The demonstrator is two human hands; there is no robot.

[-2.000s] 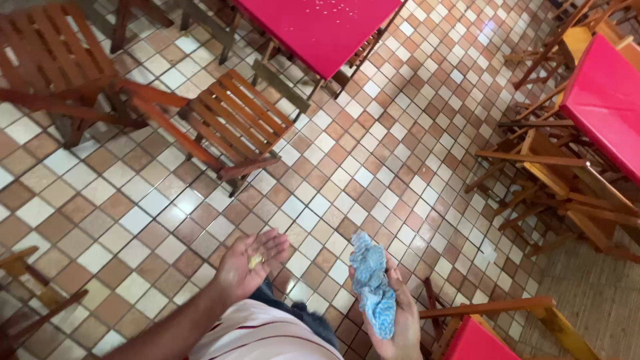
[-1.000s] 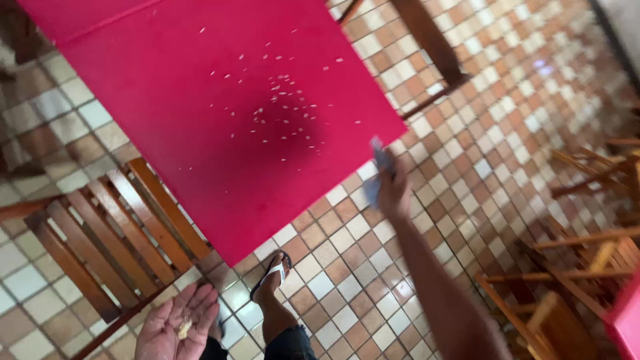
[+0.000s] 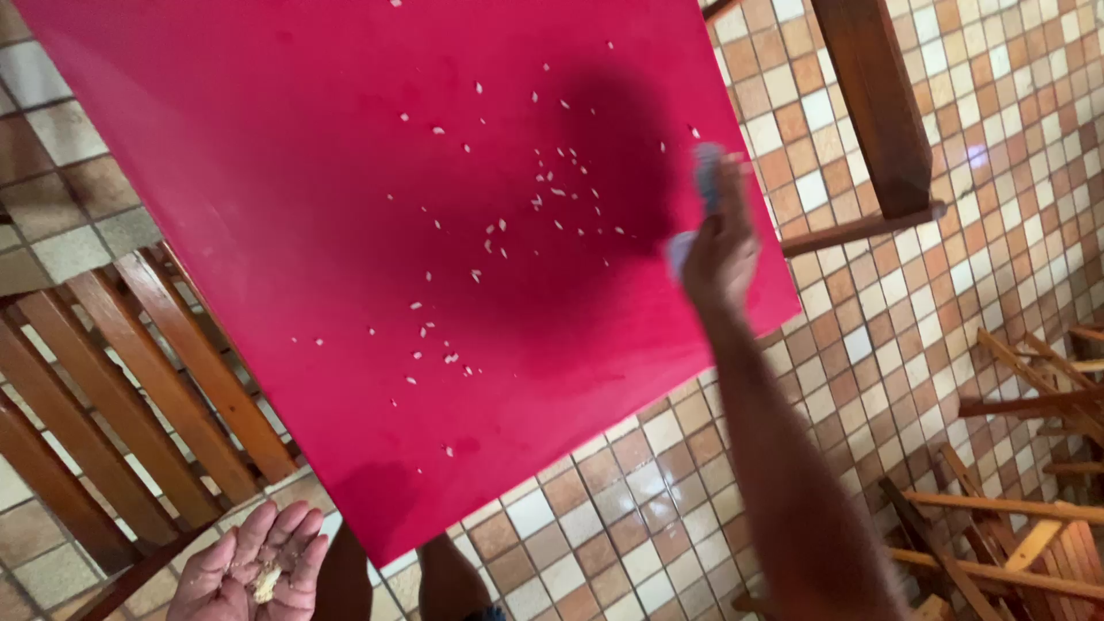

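Observation:
My right hand (image 3: 726, 250) grips a light blue cloth (image 3: 707, 172) over the right part of a red tabletop (image 3: 285, 259). Motion blurs the hand, and whether the cloth touches the surface I cannot tell. Small white grains (image 3: 552, 190), like rice, lie scattered across the middle and lower left of the table. Palm up and fingers slightly curled, my left hand (image 3: 259, 569) is beside the table's near corner. A small pale clump of crumbs (image 3: 266, 585) rests in its palm.
A slatted wooden chair (image 3: 147, 388) stands left of the table. Another wooden chair (image 3: 880, 112) is beyond the right edge. Folding wooden chairs (image 3: 1000, 517) stand at the lower right on the tiled floor (image 3: 604, 509). My legs are below the near corner.
The view has shifted to the red table. My right hand, earlier near my body with the cloth, is now over the table's right part. My left hand still holds the pale crumbs.

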